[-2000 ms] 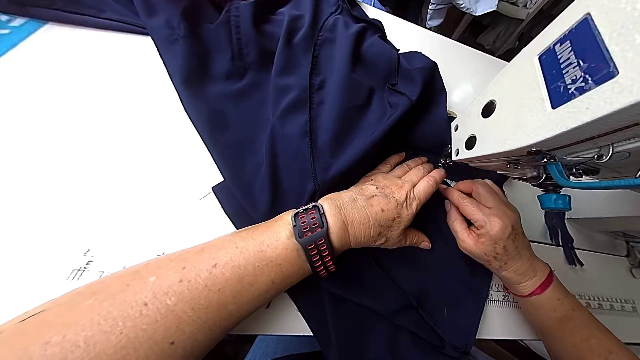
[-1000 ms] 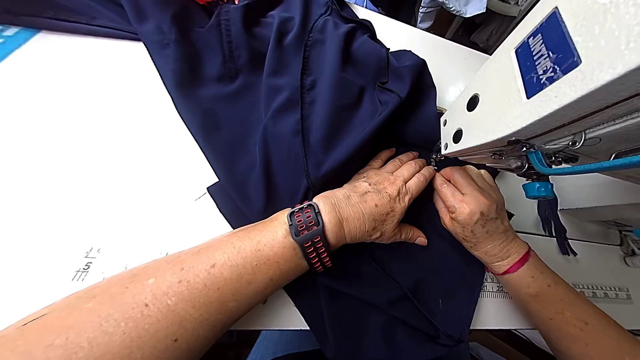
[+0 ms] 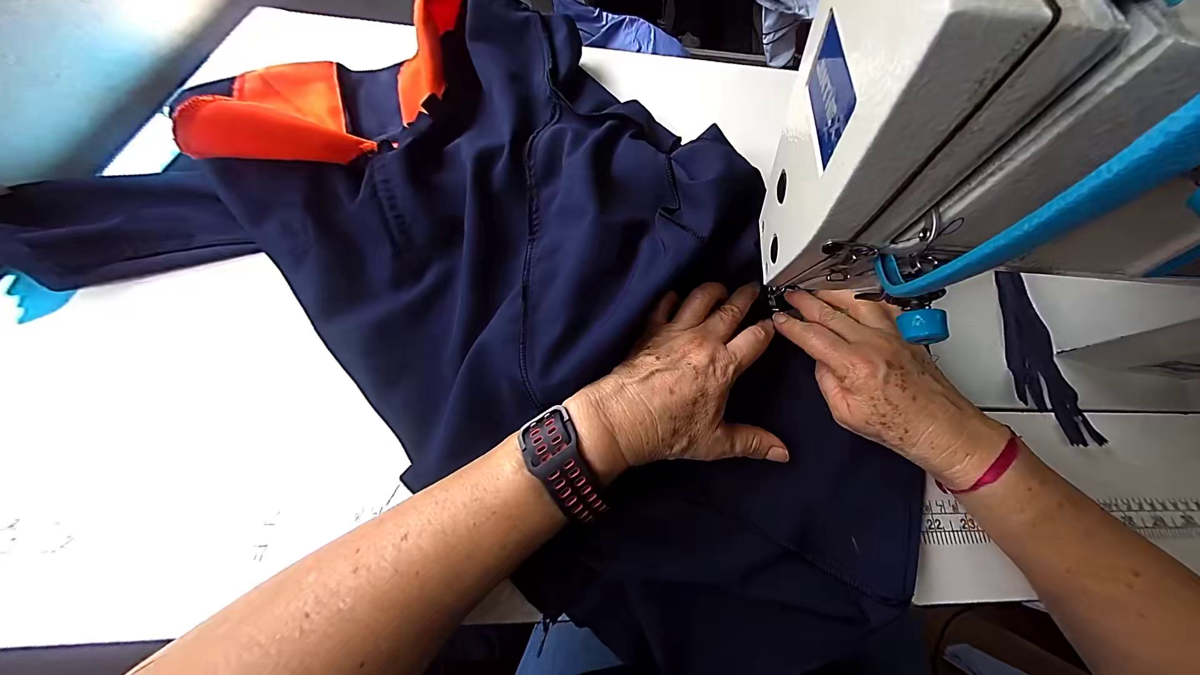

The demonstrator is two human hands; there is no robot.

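Note:
A navy blue garment with orange parts at its upper left lies spread under the head of a sewing machine. My left hand rests flat on the cloth, fingers spread, their tips just left of the presser foot. To the right of the foot, my right hand has its fingertips down on the cloth close to the needle area. The needle itself cannot be made out. Both hands press on the fabric; neither is closed around it.
A blue tube or strap runs along the machine head to a blue knob. Dark cloth strips hang at the right. A printed ruler scale lies along the white table's near edge. More cloth is behind the table.
The view has shifted, and more of the garment's orange parts shows. The small object between my right fingertips two seconds ago no longer shows. My right fingers are now flatter on the cloth.

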